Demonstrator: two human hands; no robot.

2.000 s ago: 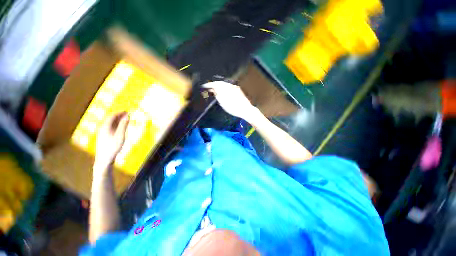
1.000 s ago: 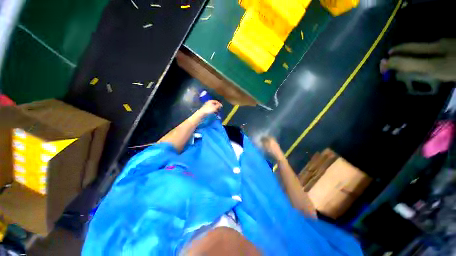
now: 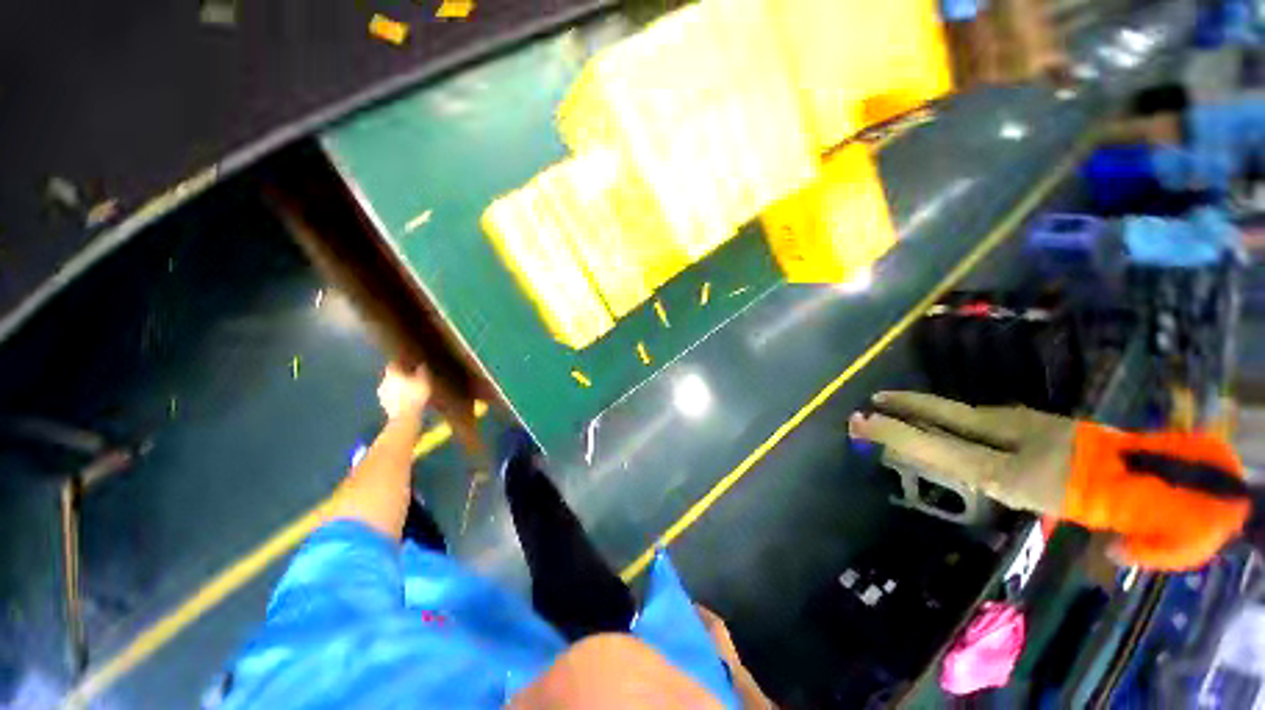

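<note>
Yellow product boxes [image 3: 694,139] stand in blocks of rows on the green side table [image 3: 430,278], ahead of me. A separate yellow block [image 3: 830,222] sits at the table's far right edge. My left hand [image 3: 404,390] is just below the table's near left side, in front of its brown side panel. It is small and blurred; I see nothing clearly held, and its fingers cannot be made out. Of my right arm only a strip of skin shows beside the blue smock at the bottom edge; the right hand is not visible.
The black bench strip [image 3: 250,83] with yellow scraps curves across the upper left. Yellow floor lines [image 3: 777,441] cross the dark green floor. A person in an orange top [image 3: 1158,492] is at the right, near a pink item [image 3: 984,648]. Another person in blue is at the upper right.
My view has turned and moved towards the side table, which now looks larger. The open shipping carton has left the view. My right hand has dropped out of sight.
</note>
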